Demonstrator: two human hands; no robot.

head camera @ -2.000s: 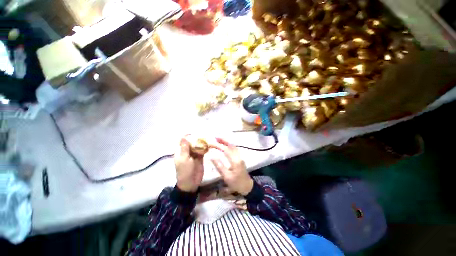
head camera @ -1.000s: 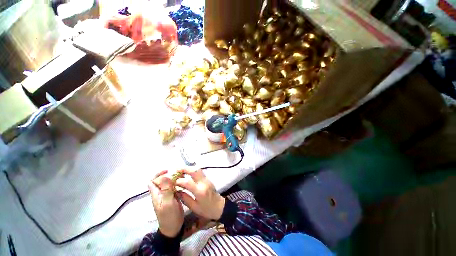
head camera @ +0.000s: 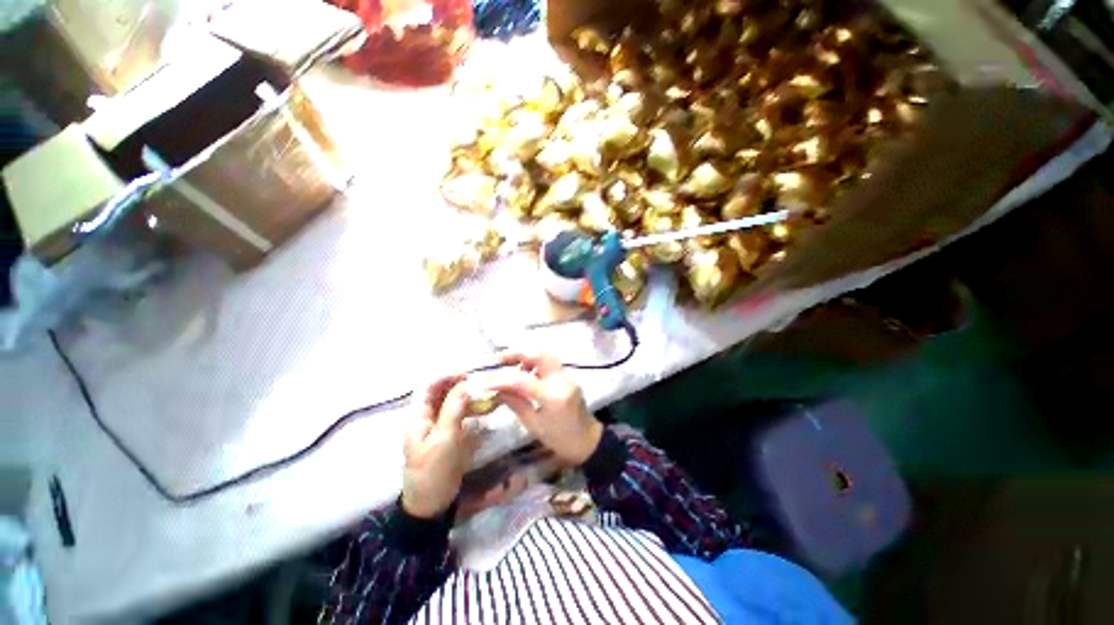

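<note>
My left hand [head camera: 436,449] and my right hand [head camera: 556,409] are close together over the table's front edge. Between their fingertips they hold a small gold piece [head camera: 485,403], mostly covered by the fingers. The teal glue gun [head camera: 606,281] rests beyond my right hand, with a long white glue stick [head camera: 709,230] out of its back. Many shiny gold bud pieces [head camera: 660,159] lie heaped in and in front of a large open carton [head camera: 941,183] at the far right.
A small open carton [head camera: 251,183] stands far left, with a clear plastic bag [head camera: 86,287] beside it. The black cord [head camera: 305,449] curves across the table. A slim black object [head camera: 61,510] lies at left. A red bag [head camera: 415,43] is at the back. A purple-grey stool [head camera: 834,486] stands at right.
The camera view has swung about. My hands stay together on the gold piece; their fingers have shifted, and now cover more of it than two seconds ago.
</note>
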